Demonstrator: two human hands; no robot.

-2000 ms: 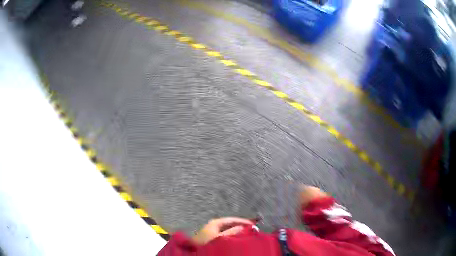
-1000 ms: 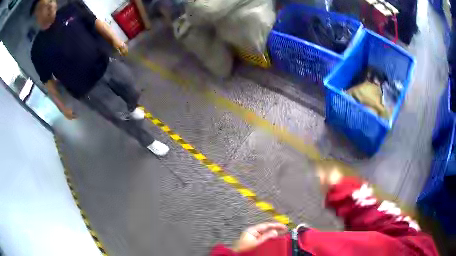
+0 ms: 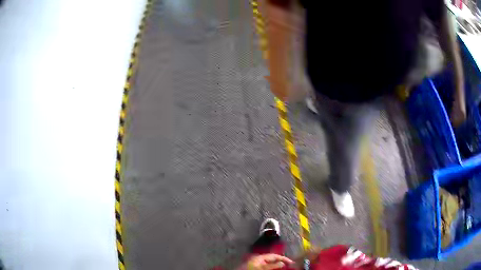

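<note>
My left hand (image 3: pixel 270 260) is at the bottom edge, blurred and partly cut off, in front of my red jacket. Its fingers look loosely bent and no held object shows, but its inner side is hidden. My right sleeve (image 3: pixel 350 257), red with white lettering, lies along the bottom edge to the right. My right hand is too blurred at the frame's edge to make out. Nothing being worked on is in view. The grey floor (image 3: pixel 205 142) lies in front of me, with one of my shoes (image 3: pixel 269 227) on it.
A person (image 3: pixel 364 52) in a dark top, grey trousers and white shoes is close ahead at the right. Blue crates (image 3: pixel 424 227) stand at the far right, one holding tan material. Yellow-black tape (image 3: pixel 293 163) runs along the floor. A white surface (image 3: pixel 58 132) fills the left.
The view has turned, so the floor tape now runs nearly upright. The person has gone from far left to close right. The crates now sit at the right edge, and my hands are lower in the picture.
</note>
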